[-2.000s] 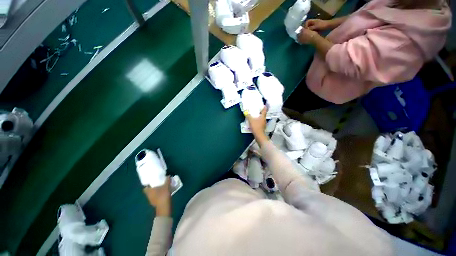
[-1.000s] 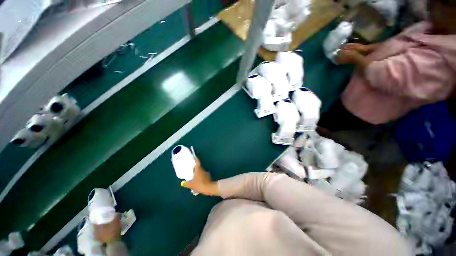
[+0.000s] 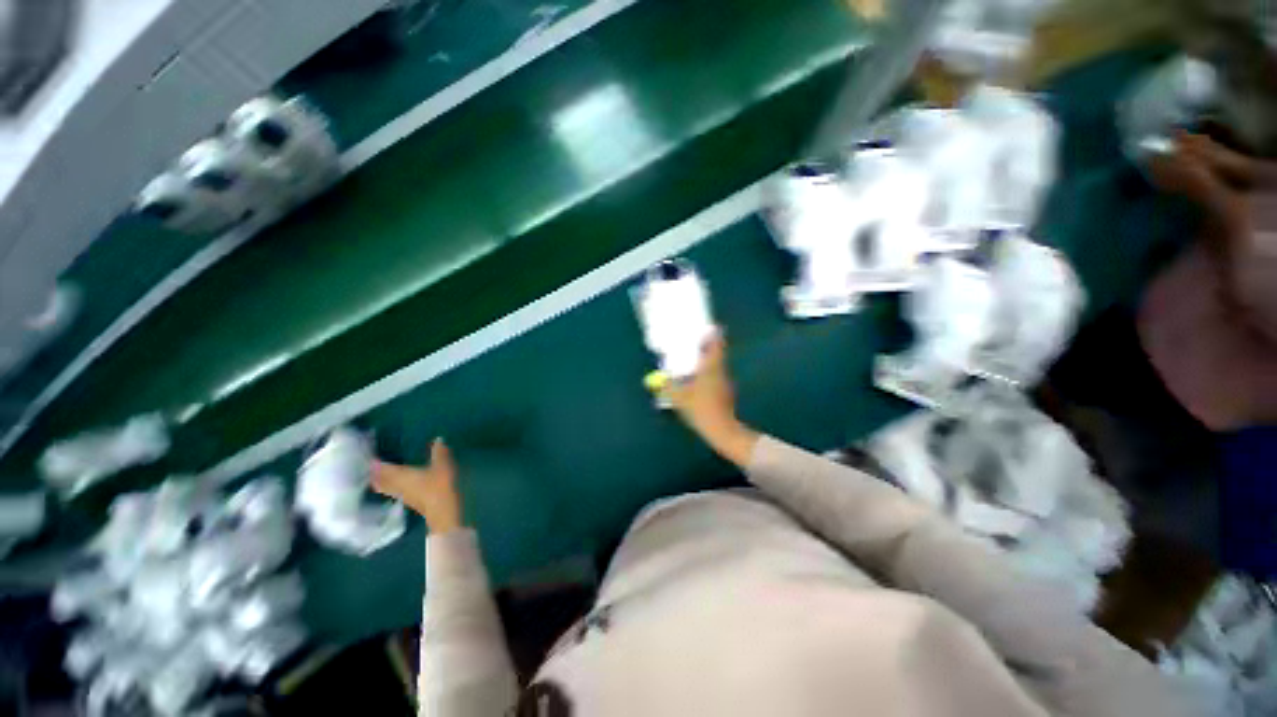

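My right hand (image 3: 712,398) holds a white security camera (image 3: 677,319) by its lower end over the green bench, near the conveyor edging. The camera's dark lens points toward the belt, and a yellow spot shows on a fingertip. My left hand (image 3: 424,488) is open, thumb and fingers apart, beside another white camera (image 3: 336,490) on the bench at the left. Blur hides whether its fingertips touch that camera. Several white cameras (image 3: 880,217) stand in rows on the bench at the right.
A pile of white cameras (image 3: 189,595) lies at the left bench end, another (image 3: 1008,483) at the lower right. The green conveyor (image 3: 462,238) runs behind the bench. Cameras (image 3: 245,165) stand beyond it. A person's hand (image 3: 1207,175) is at the right near a white camera.
The view has turned left, bringing the left pile into sight. My left hand has let go of the camera it held. My right hand still holds its camera, now nearer the rows.
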